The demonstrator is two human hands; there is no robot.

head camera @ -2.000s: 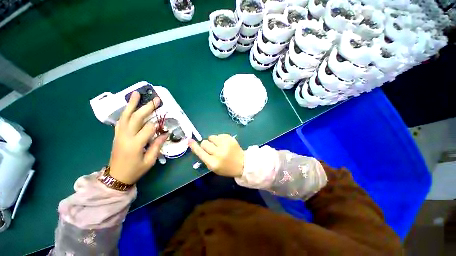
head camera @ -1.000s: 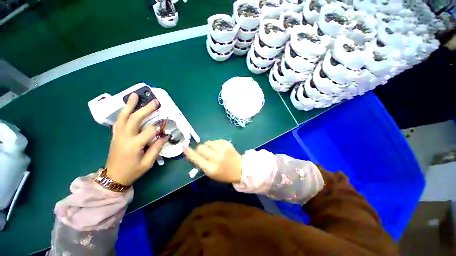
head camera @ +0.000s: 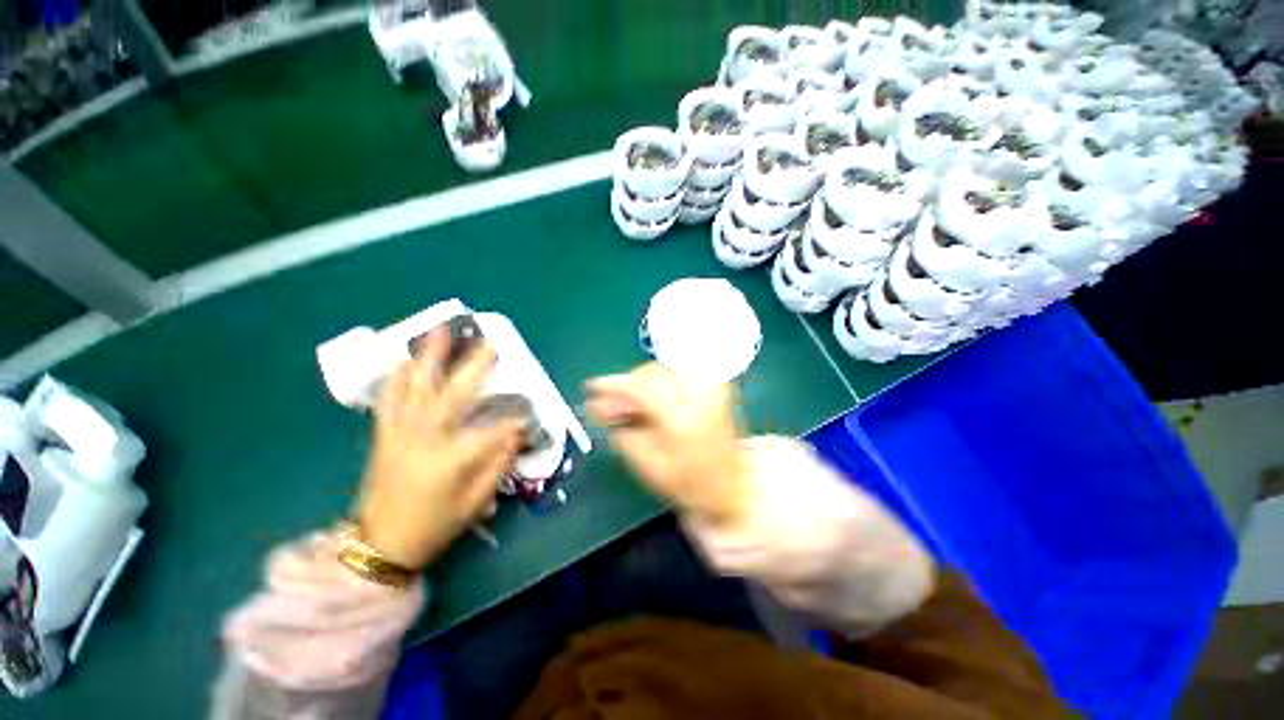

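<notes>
A white camera body (head camera: 524, 369) lies on the green bench, its dark lens panel partly under my fingers. My left hand (head camera: 437, 457) lies over the body, holding it, thumb by the round end. Dark, red and white wires (head camera: 532, 488) show at that end, beside my left thumb. My right hand (head camera: 676, 429) is raised just right of the body, not touching it, blurred and with fingers curled; I cannot tell if it holds anything. A round white pile (head camera: 701, 326) lies beyond my right hand.
Nested white housings (head camera: 929, 211) stand in rows at the upper right. A blue bin (head camera: 1056, 521) is at the right. White camera bodies (head camera: 71, 492) stand at the left edge. Another white unit (head camera: 472, 85) lies on the green belt beyond the pale edging (head camera: 408, 225).
My right hand has moved away from the round end and lifted towards the white pile. The wires now show at the near side of the round end. The whole view has shifted, and more of the belt shows.
</notes>
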